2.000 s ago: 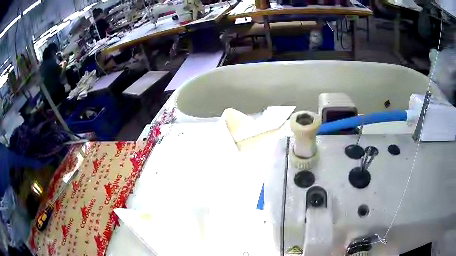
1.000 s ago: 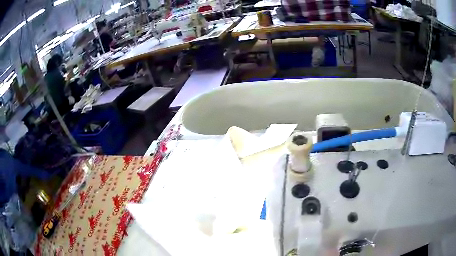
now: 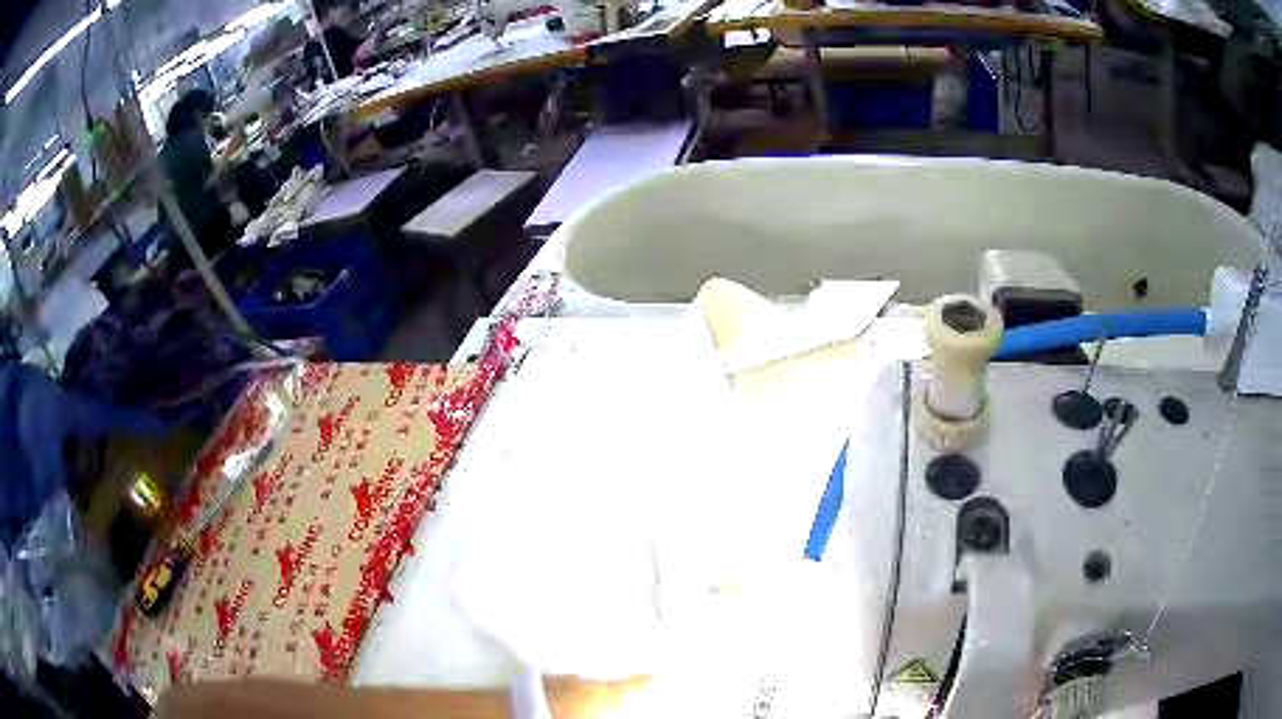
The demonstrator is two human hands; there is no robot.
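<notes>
White fabric (image 3: 562, 597) lies in front of the machine, washed out by glare, so its edges are hard to see. A bare forearm and part of my left hand (image 3: 598, 697) show along the bottom edge, with a pale band between them. The fingers are cut off or lost in glare. My right hand is out of the picture. The off-white sewing machine head (image 3: 1040, 562) stands at the right, with a white thread running down to it. Its needle area is not clearly visible.
Folded cream and white pieces (image 3: 787, 337) lie behind the work. Red-printed cardboard (image 3: 331, 492) extends the table at left, with a yellow-and-black tool (image 3: 162, 579) on it. A blue tube (image 3: 1104, 332) crosses behind the machine head. A person (image 3: 190, 155) is at far left.
The forearm and part of my left hand have come in at the bottom edge. The near fabric's pointed left corner has given way to a rounded edge. The view has shifted, moving the scene rightward.
</notes>
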